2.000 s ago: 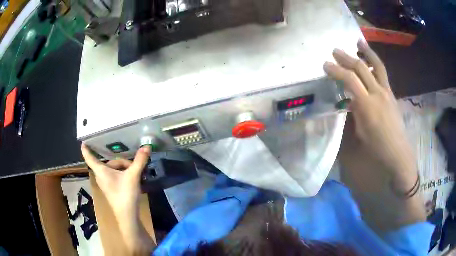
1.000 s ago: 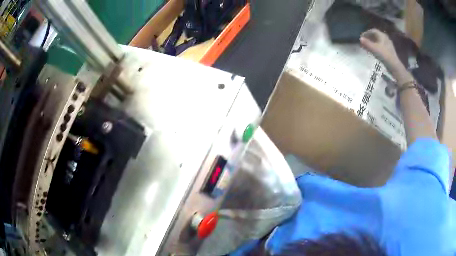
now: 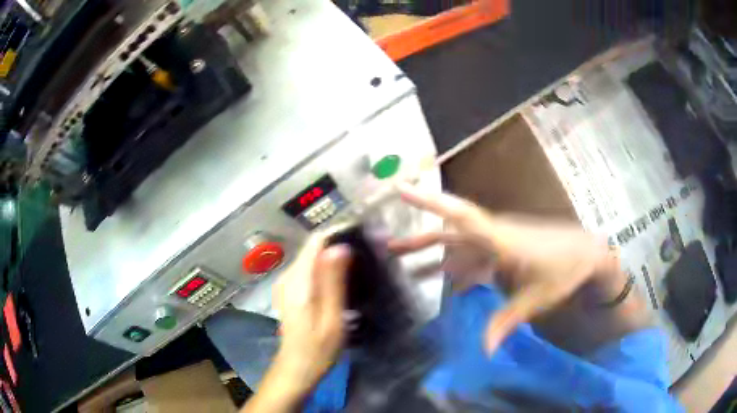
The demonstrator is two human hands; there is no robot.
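My left hand point(image 3: 309, 302) grips a black plastic housing point(image 3: 373, 286) in front of the machine's front panel. The housing is blurred and its face cannot be made out. My right hand point(image 3: 505, 254) is blurred at the right of the housing, fingers spread; its fingertips are close to the housing's upper edge, and I cannot tell if they touch it. The white press machine point(image 3: 307, 89) stands behind, with a black fixture point(image 3: 153, 121) on its top.
The front panel has a red mushroom button point(image 3: 263, 254), green buttons point(image 3: 386, 167) and red-digit displays point(image 3: 310, 196). An orange tray point(image 3: 440, 31) is behind right. Black housings point(image 3: 689, 289) lie on printed sheet point(image 3: 602, 153) at the right. A cardboard carton point(image 3: 190, 393) is lower left.
My right hand has come back from the printed sheet to the front of the panel. My left hand has come into view, holding a black housing. The view has turned back left.
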